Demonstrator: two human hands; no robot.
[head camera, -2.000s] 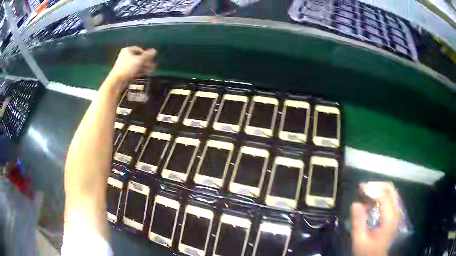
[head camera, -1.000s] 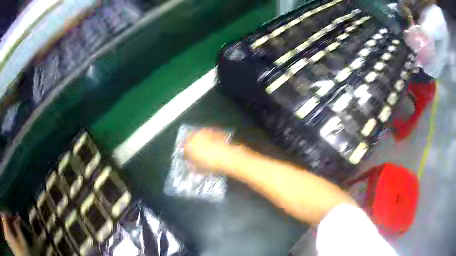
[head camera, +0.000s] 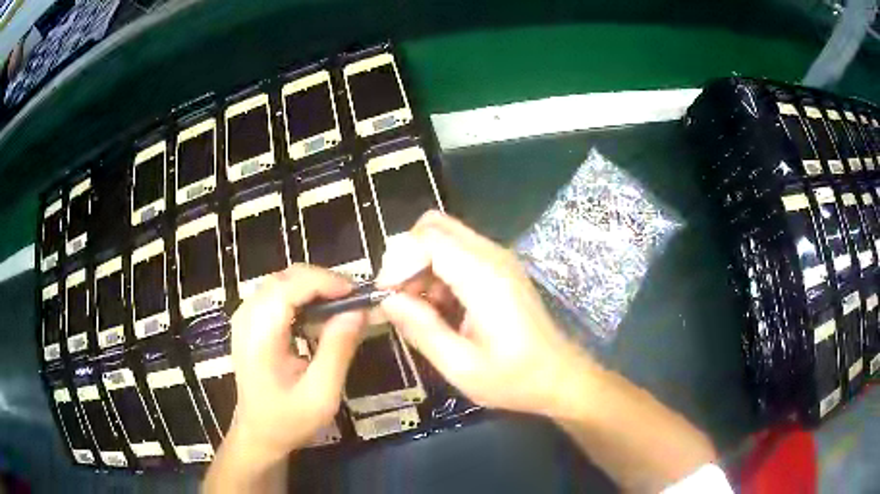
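My left hand (head camera: 294, 352) grips one end of a smartphone unit (head camera: 340, 304), held edge-on as a thin dark bar above the blister tray. My right hand (head camera: 473, 314) has its thumb and fingertips at the unit's right end. Whether a small part is between the fingertips cannot be told. The glossy black blister tray (head camera: 431, 166) holds rows of phone units with pale borders. One pocket (head camera: 113, 205) in the far row is dark, with no pale border. Below my hands, one phone unit (head camera: 379, 367) lies overlapping another in the near row.
A clear plastic bag of speckled silvery parts (head camera: 600, 246) lies right of the tray. A thick black stack of filled trays (head camera: 762, 251) stands at the far right. A white strip (head camera: 569, 116) crosses the green bench. A red object (head camera: 783, 461) shows at bottom right.
The view has swung back left to the tray. My right hand has left the plastic bag and come together with my left hand, which now holds a phone unit.
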